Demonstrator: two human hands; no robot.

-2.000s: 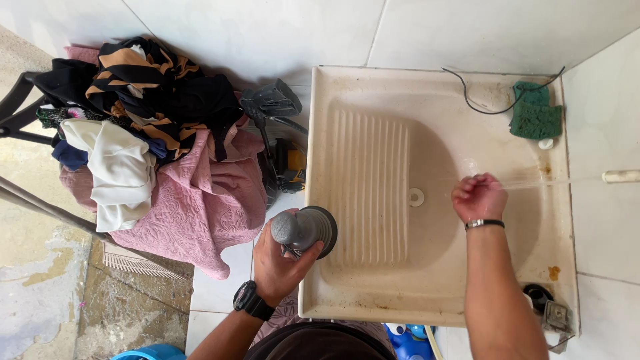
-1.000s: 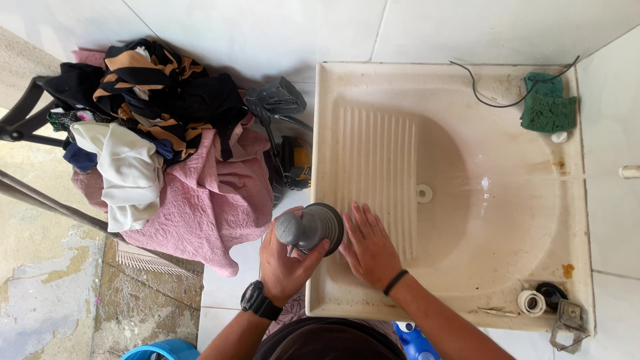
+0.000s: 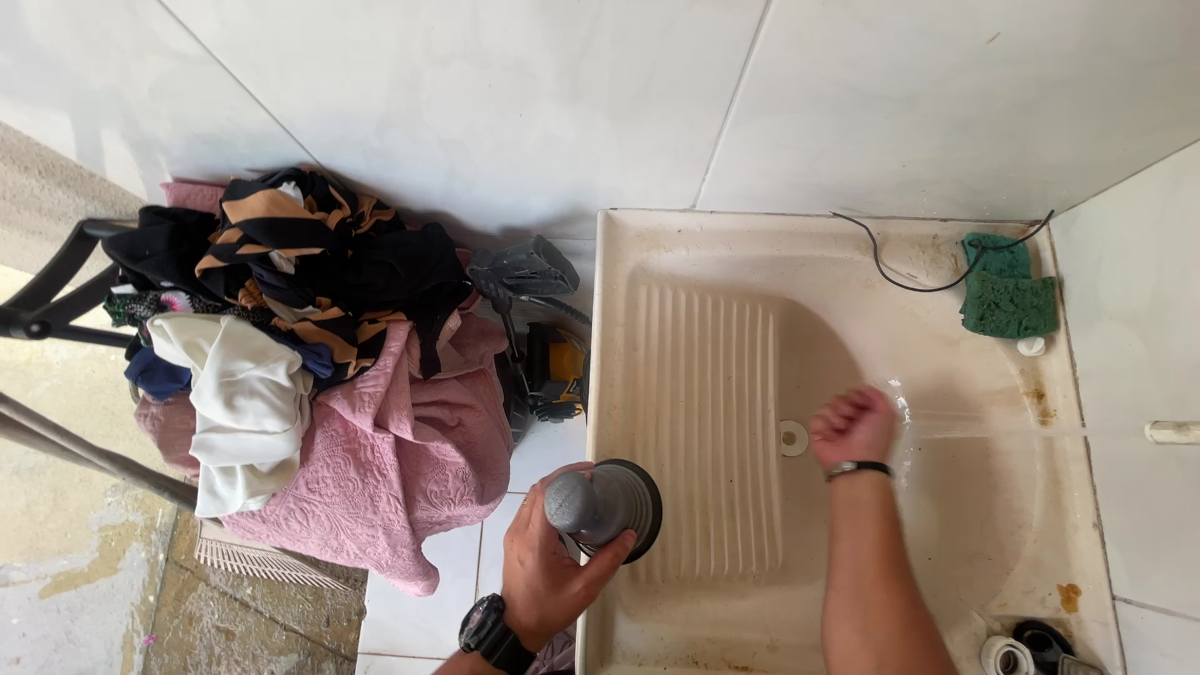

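Note:
My left hand [image 3: 562, 562], with a black watch at the wrist, grips a grey ribbed plastic plunger-like piece [image 3: 605, 511] with a rounded knob and a dark rim, over the near-left edge of a cream laundry sink [image 3: 937, 581]. My right hand [image 3: 853, 427], wearing a dark band, is curled over the basin just right of the white drain [image 3: 794, 438]. Its fingers are closed, and nothing shows in them. A thin stream of water [image 3: 994, 429] runs from the pale spout [image 3: 1172, 432] at the right wall toward that hand. The ribbed washboard [image 3: 708, 431] lies between my hands.
Two green sponges [image 3: 1008, 305] and a black cord [image 3: 900, 281] lie at the sink's upper right corner. White and black round fittings [image 3: 1008, 656] sit at the lower right. Left of the sink are piled clothes [image 3: 309, 272], a pink cloth [image 3: 403, 469], a black-and-yellow tool [image 3: 558, 370] and a rake head [image 3: 267, 558].
One second ago my right hand was spread beside the grey piece; it has moved right, over the basin, and curled. My left hand has kept hold of the piece. The view has tilted upward.

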